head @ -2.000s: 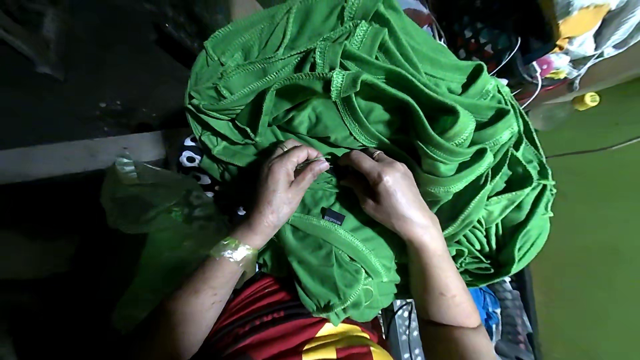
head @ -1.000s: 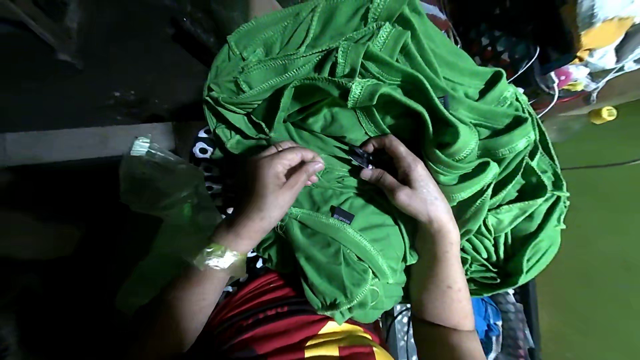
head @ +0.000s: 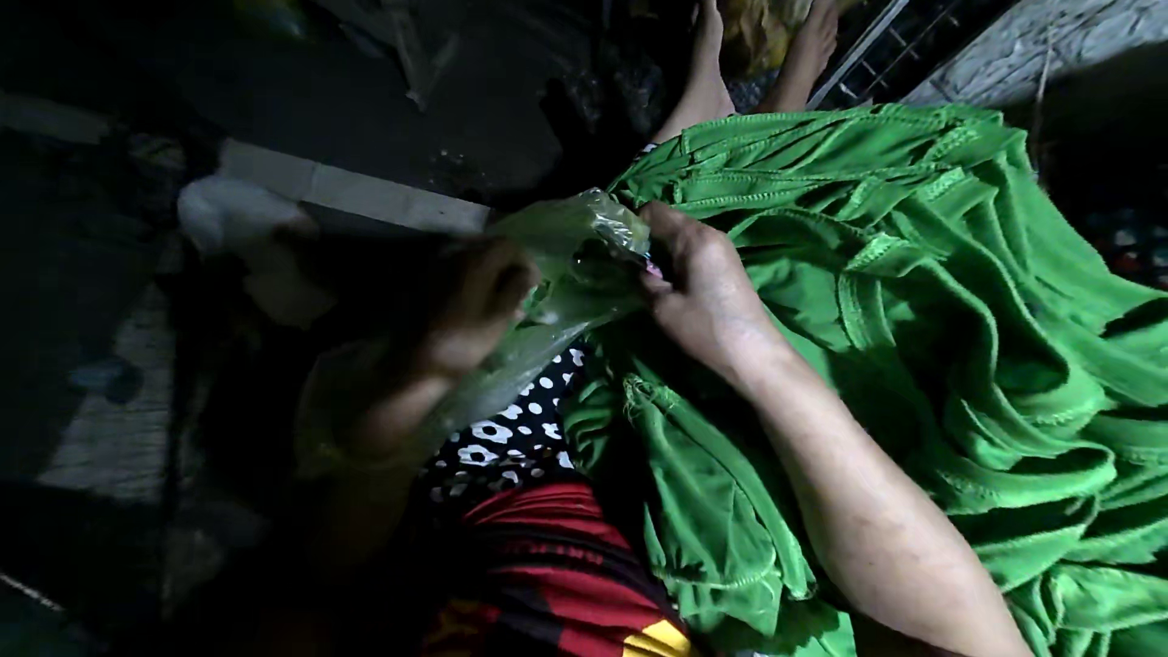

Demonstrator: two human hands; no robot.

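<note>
A clear, greenish plastic bag [head: 557, 233] hangs between my two hands, left of a large heap of green fabric garments [head: 949, 301] with stitched seams. My right hand [head: 698, 278] grips the bag's edge, with something small and pinkish at its fingertips. Blurred by motion, my left hand [head: 484, 306] is at the left side of the bag, its fingers curled; what they hold cannot be told. Small green bits show inside the bag. A loose fold of green fabric [head: 721, 502] lies over my lap below the right hand.
Black cloth with white flowers [head: 497, 447] and a red shirt [head: 557, 538] cover my body. Bare legs of a person [head: 703, 78] show beyond the heap. A pale ledge [head: 356, 192] crosses the dark floor at the left, with a whitish thing [head: 228, 214] near it.
The view has swung left. My hands have moved from the green fabric to the plastic bag, which hung beside my left forearm before. The small dark thing in my right hand a second ago is not clearly visible.
</note>
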